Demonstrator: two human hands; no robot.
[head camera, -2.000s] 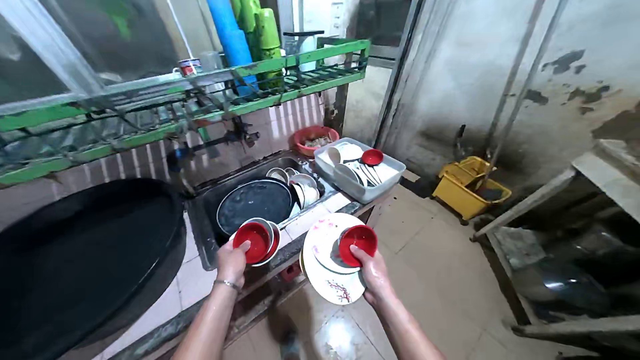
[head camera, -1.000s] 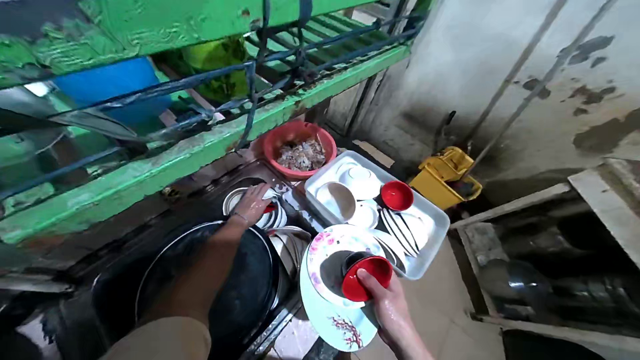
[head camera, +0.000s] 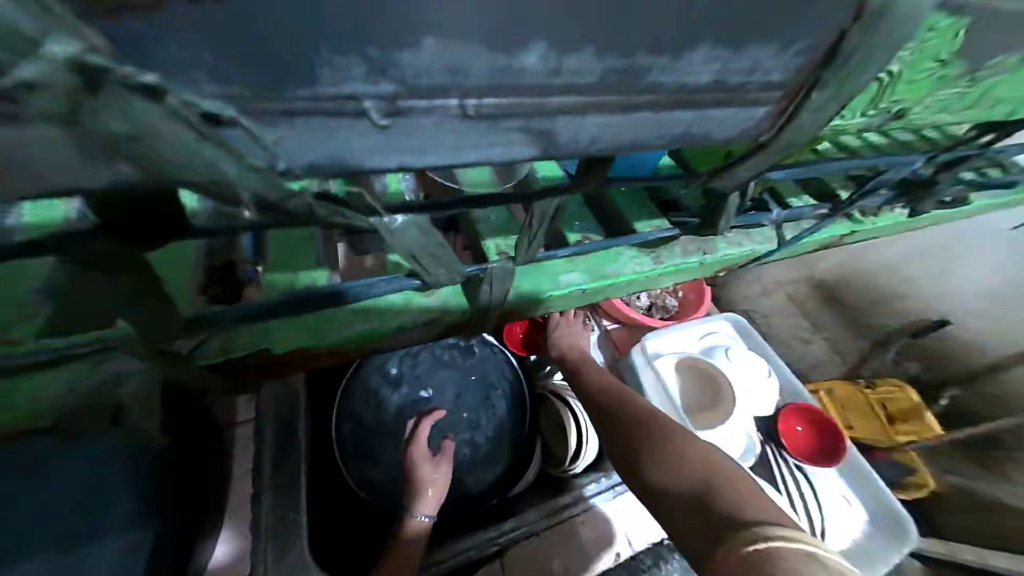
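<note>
My left hand (head camera: 428, 464), with a bracelet at its wrist, hovers over or rests on a round dark pan (head camera: 448, 408) in the sink; its fingers are apart and hold nothing. My right hand (head camera: 566, 332) reaches under the green rack to a red bowl (head camera: 524, 338) at the sink's far corner. Its fingers are beside the bowl, and whether they grip it is unclear. White bowls and plates (head camera: 572, 428) stand on edge in the sink, right of the pan.
A wooden green rack (head camera: 608, 276) hangs low over the sink. At right are a white tub (head camera: 896, 512) of dishes with another red bowl (head camera: 811, 434), a red basin (head camera: 694, 300) of scraps and a yellow mop bucket (head camera: 876, 412). A large dark basin (head camera: 80, 504) lies left.
My right hand has moved from the plates it was over, holding a red bowl, to the sink's far corner. My left hand has come back from that corner to the pan. The view has shifted left and closer.
</note>
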